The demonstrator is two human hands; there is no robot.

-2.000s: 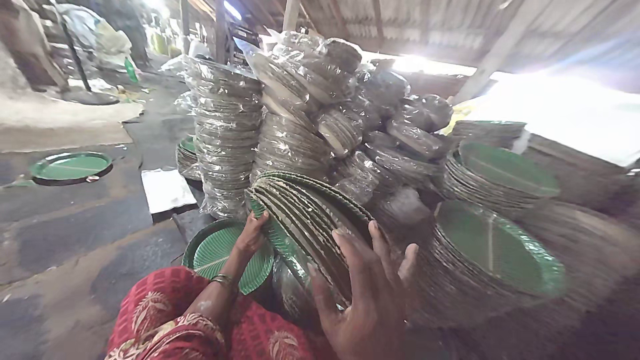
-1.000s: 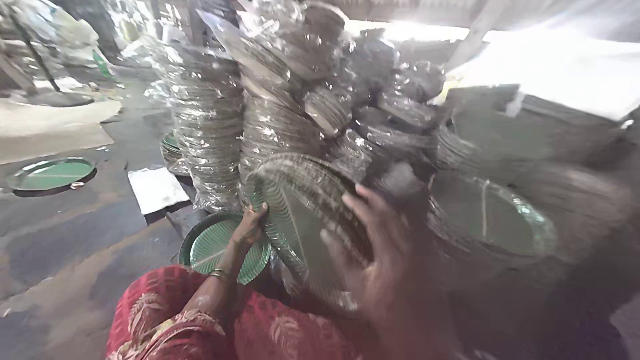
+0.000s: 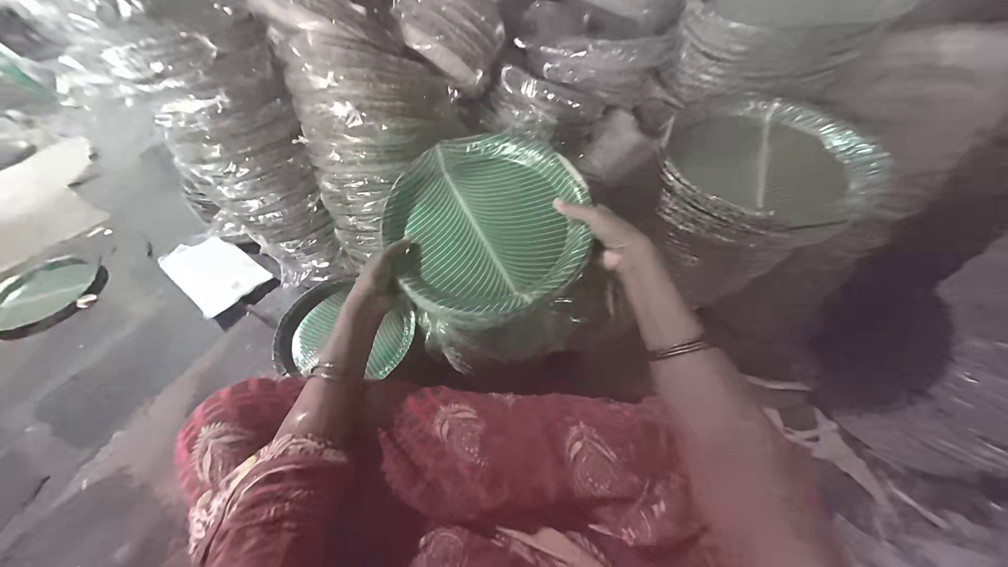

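A round green leaf-patterned disposable plate (image 3: pixel 488 228) faces up between my hands, with a pale midrib line across it; whether more plates lie beneath it is hard to tell. My left hand (image 3: pixel 382 272) grips its left rim. At the right rim, my right hand (image 3: pixel 602 232) has its thumb over the edge and its fingers mostly hidden below. Clear plastic film shows just under the plate. Another green plate (image 3: pixel 390 342) lies low on the left, partly behind my left wrist.
Tall stacks of plates in clear plastic (image 3: pixel 244 150) stand behind. To the right is a stack of green plates (image 3: pixel 764 165), with another farther back. A white sheet (image 3: pixel 214 276) and a separate green plate (image 3: pixel 47 293) lie on the floor at left.
The fanned, tilted stack in my hands now shows as a round plate facing up. My right hand has moved onto its right rim. The view has tipped downward.
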